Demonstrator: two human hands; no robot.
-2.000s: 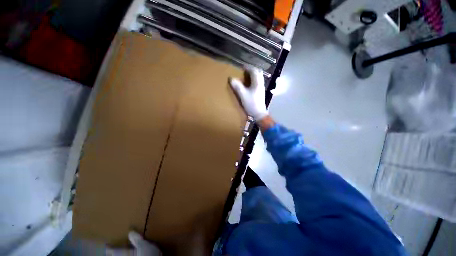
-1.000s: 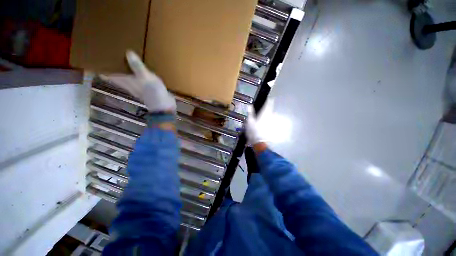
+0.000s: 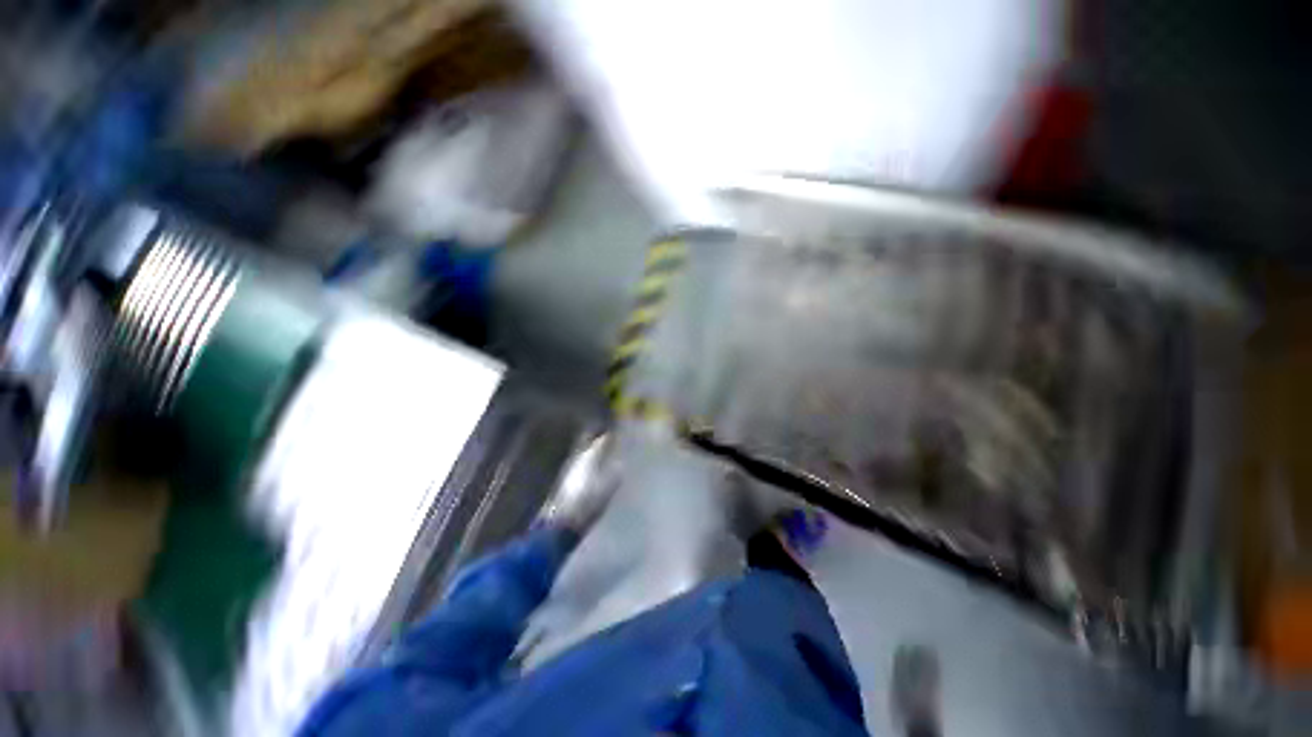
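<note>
The picture is strongly blurred. My left hand (image 3: 583, 482), in a white glove, is small and smeared at the lower middle, beyond a blue sleeve; its fingers and any hold cannot be made out. My right hand cannot be made out. A bright white flat surface (image 3: 381, 454) with a straight edge lies to the left of my left hand. A grey, shiny conveyor-like surface (image 3: 935, 374) with a dark side rail (image 3: 878, 518) is at the right; its rollers are too blurred to tell apart.
A green surface (image 3: 216, 490) and a row of shiny ribs or rollers (image 3: 180, 310) are at the left. Yellow-black floor tape (image 3: 643, 324) runs up the middle. A large bright white shape (image 3: 806, 87) is at the top, with brown shapes (image 3: 338, 79) at the upper left.
The view has swung away to another part of the floor. The brown carton beneath my left hand earlier is no longer recognisable in view. My right hand is no longer distinguishable.
</note>
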